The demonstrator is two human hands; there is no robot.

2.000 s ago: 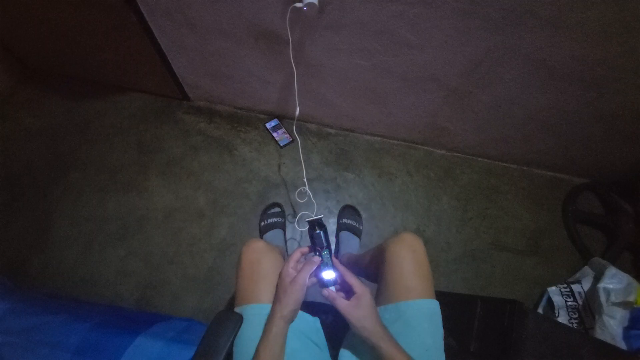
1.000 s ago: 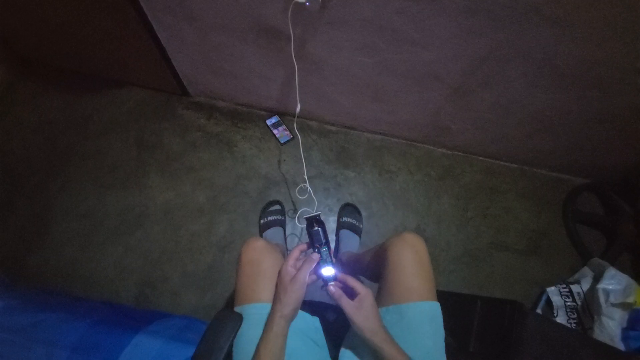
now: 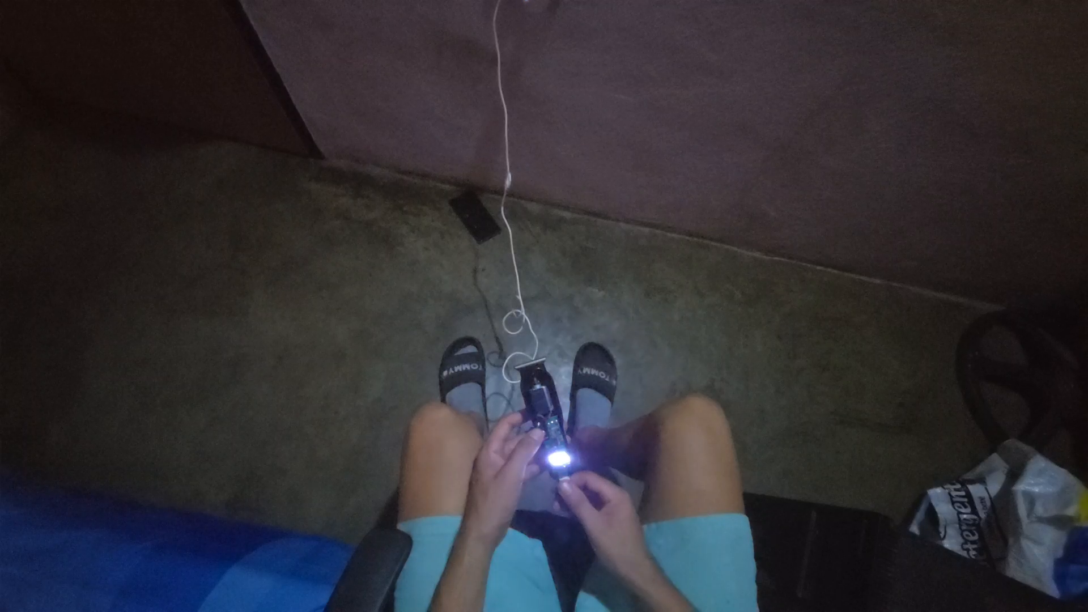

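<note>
A black hair clipper (image 3: 538,398), its casing open so that a circuit board (image 3: 553,432) shows, lies between my knees with its blade end pointing away from me. Near its lower end a white light (image 3: 558,459) shines brightly. My left hand (image 3: 500,469) holds the clipper body from the left side, thumb on top. The fingers of my right hand (image 3: 602,510) pinch at the bottom end, just below the light; what lies between them is too small to tell. A white cable (image 3: 508,212) runs down the wall and ends in loops by the blade end.
A dark-screened phone (image 3: 475,217) lies on the concrete floor by the wall. My feet in black slides (image 3: 595,374) flank the clipper. To the right are a plastic bag (image 3: 1011,518) and a dark wheel-like object (image 3: 1011,374). Blue fabric (image 3: 170,552) and a black armrest (image 3: 370,569) are at left.
The phone's screen, lit in both earlier frames, is now dark. Both hands stay at the clipper, with only slight finger movement.
</note>
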